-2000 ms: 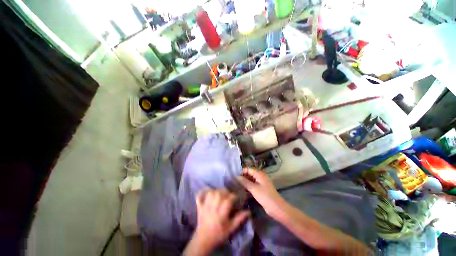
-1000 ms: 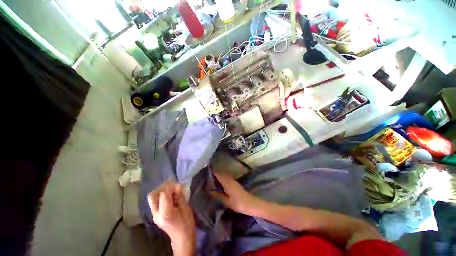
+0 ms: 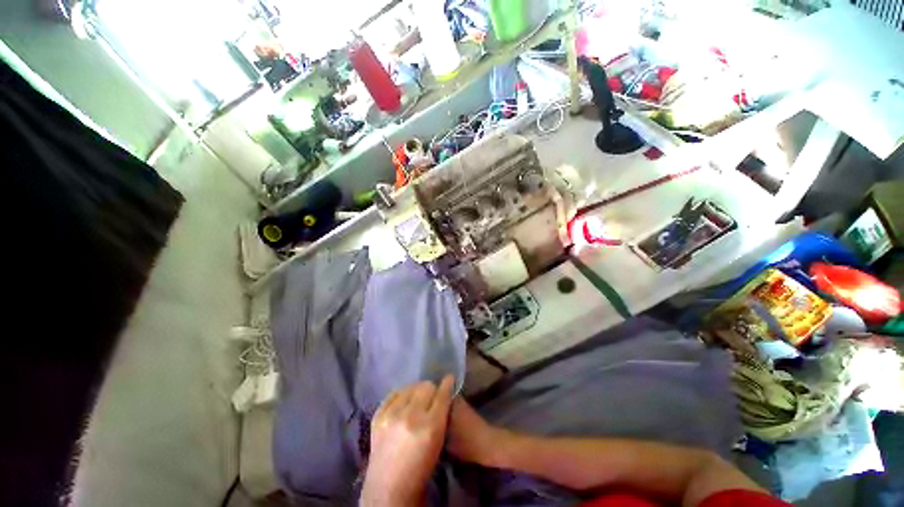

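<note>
Grey-blue cloth (image 3: 411,322) lies at the left front of the overlock machine (image 3: 496,213), its upper end at the needle area, and more grey cloth hangs to the left and over the lap. My left hand (image 3: 408,426) holds the light cloth's edge near the table front, fingers pinched together. My right hand (image 3: 466,434) is directly beside it at the same edge, its fingertips hidden behind my left hand and the cloth. The looper opening (image 3: 508,317) shows metal parts at the table's front.
Black thread cones (image 3: 287,228) lie at the back left. A red cone (image 3: 375,74) stands behind the machine. A black stand (image 3: 617,137), a tool recess (image 3: 686,236) and a green strap (image 3: 599,287) are to the right. Bags (image 3: 783,305) are heaped at the far right.
My hands were apart and are now together at the cloth's edge. The light cloth has been drawn out smoother and lower in front of the needle area.
</note>
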